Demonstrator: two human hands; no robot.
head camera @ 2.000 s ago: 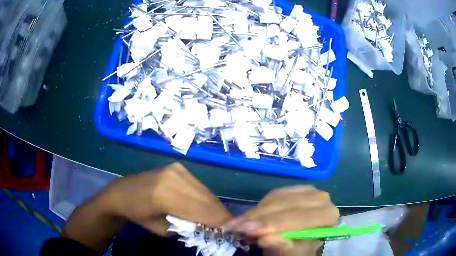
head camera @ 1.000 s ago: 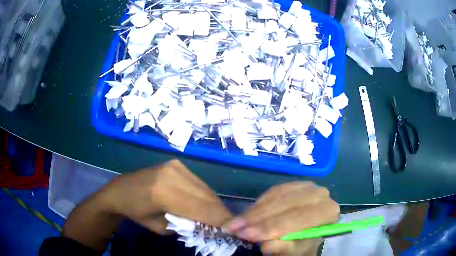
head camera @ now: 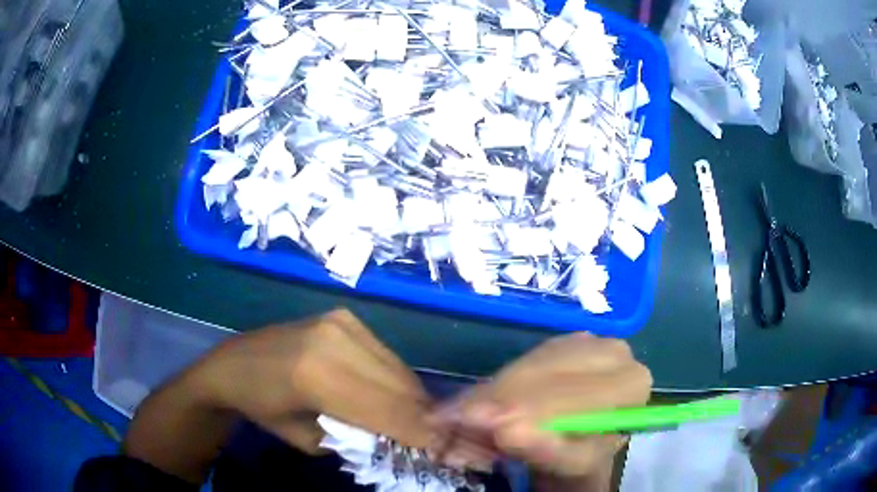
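Observation:
My left hand point(head camera: 332, 380) is closed around a bunch of tagged metal pins point(head camera: 394, 463) below the bench's near edge; the white flags fan out beneath it and the stem ends are hidden. My right hand point(head camera: 567, 408), slightly blurred, holds a bright green pen or knife point(head camera: 644, 417) that points right, and its fingertips meet the left hand at the bunch. The tool's working end is hidden by the fingers. A blue tray point(head camera: 423, 297) heaped with tagged pins point(head camera: 500, 183) stands just beyond both hands.
A steel ruler point(head camera: 716, 264) and black-handled scissors point(head camera: 780, 264) lie right of the tray. Clear boxes with tagged pins point(head camera: 721, 58) stand upper right. Cloudy stacked cases point(head camera: 53, 96) are upper left. A clear bin point(head camera: 144, 356) is below the bench's curved edge at left.
My right hand has shifted slightly up, and the green tool's outer end has risen a little. The left hand keeps the bunch in nearly the same place.

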